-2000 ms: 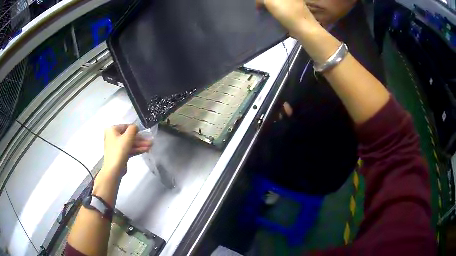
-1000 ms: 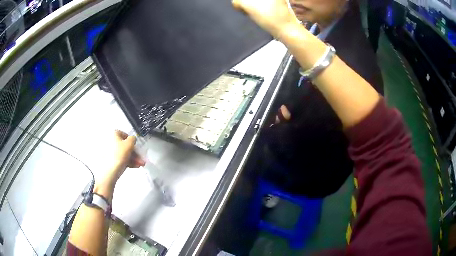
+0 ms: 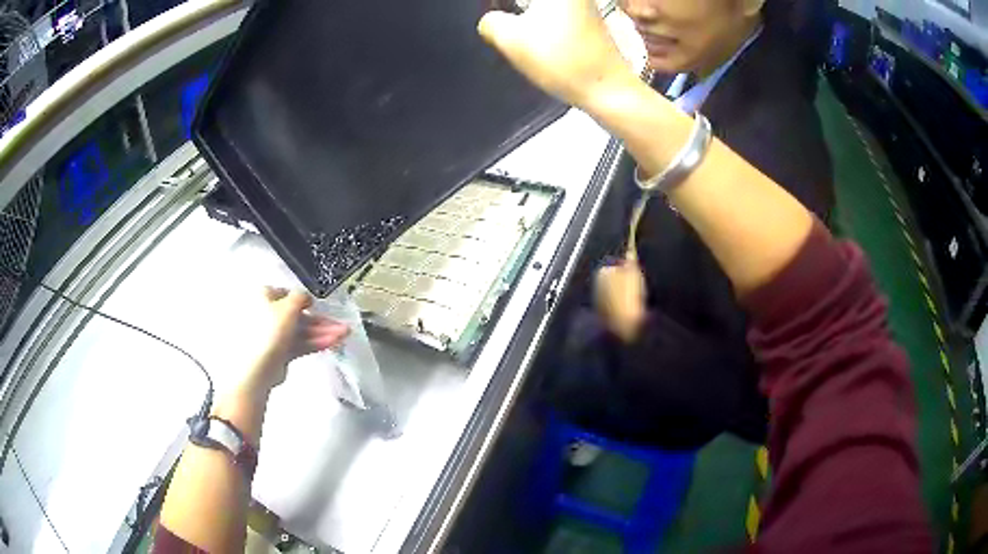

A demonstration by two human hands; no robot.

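My right hand (image 3: 563, 49) grips the upper right edge of a black component tray (image 3: 368, 119) and holds it tilted. Small dark shiny components (image 3: 352, 247) are heaped in its lowest corner. My left hand (image 3: 298, 328) is just below that corner, holding a clear plastic bag (image 3: 355, 363) that hangs down with some dark bits at its bottom end. The bag's mouth is by the tray corner; whether they touch cannot be told. A wrist strap (image 3: 222, 436) with a thin cord is on my left wrist.
A circuit board panel (image 3: 450, 260) in a carrier frame lies behind the tray. Part of another carrier (image 3: 276, 532) shows at the bottom left. A person in dark clothing (image 3: 704, 249) is close on the right, by a blue stool (image 3: 618, 487). Long rails (image 3: 488, 400) edge the white surface.
The tray and my right hand have shifted slightly left. The bag now hangs wider below the tray corner. The other person's hand has moved up and is blurred.
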